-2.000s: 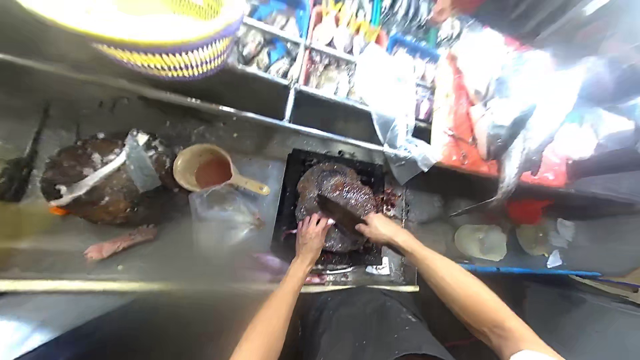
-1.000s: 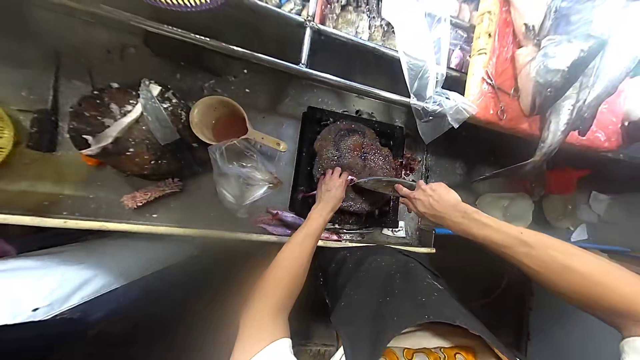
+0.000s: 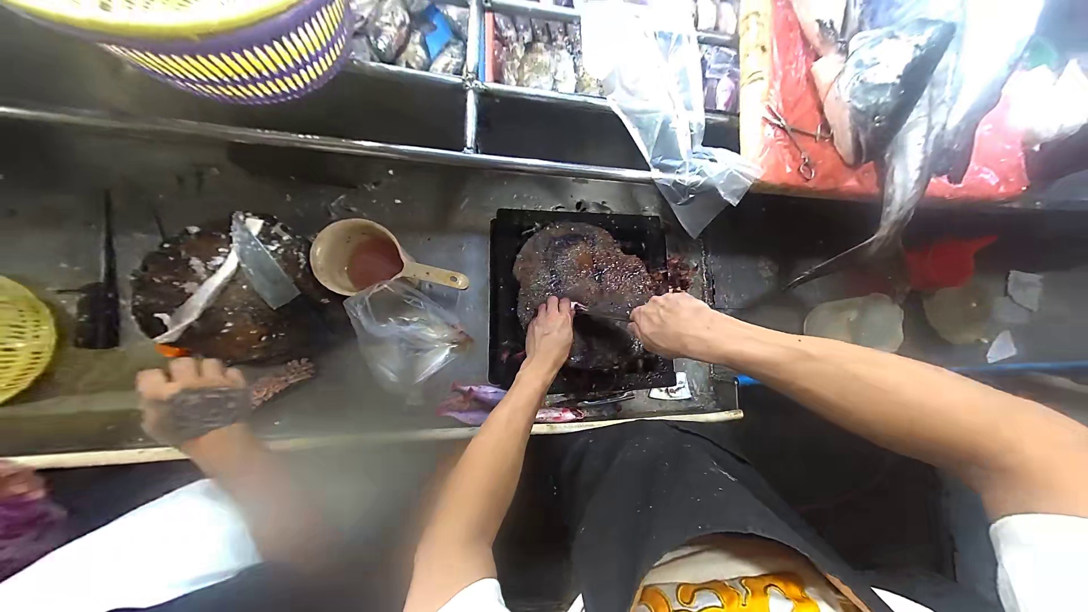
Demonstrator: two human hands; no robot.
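Observation:
A dark, worn chopping block [image 3: 586,263] lies on a black square tray [image 3: 505,246] in front of me. On the lower part of the block my left hand [image 3: 552,327] has its fingers down on a small pale piece, too small to identify. My right hand [image 3: 676,325] is closed around the handle of a knife [image 3: 605,311], whose blade points left toward the left fingertips. Purplish fish or squid pieces [image 3: 478,401] lie at the tray's lower left edge, and dark red scraps [image 3: 674,274] are at its right.
Left are a plastic bag with fish [image 3: 408,340], a dipper [image 3: 340,251] of reddish liquid, and another round block [image 3: 212,314] bearing a cleaver [image 3: 262,265]. A co-worker's hand [image 3: 195,399] is beside that block. A metal rail [image 3: 340,148], a basket [image 3: 246,64] and large fish [image 3: 892,85] are beyond.
A co-worker's hand has come in at the lower left, beside the other block. My hands stay at the block with the knife; its blade showed more broadly a second ago.

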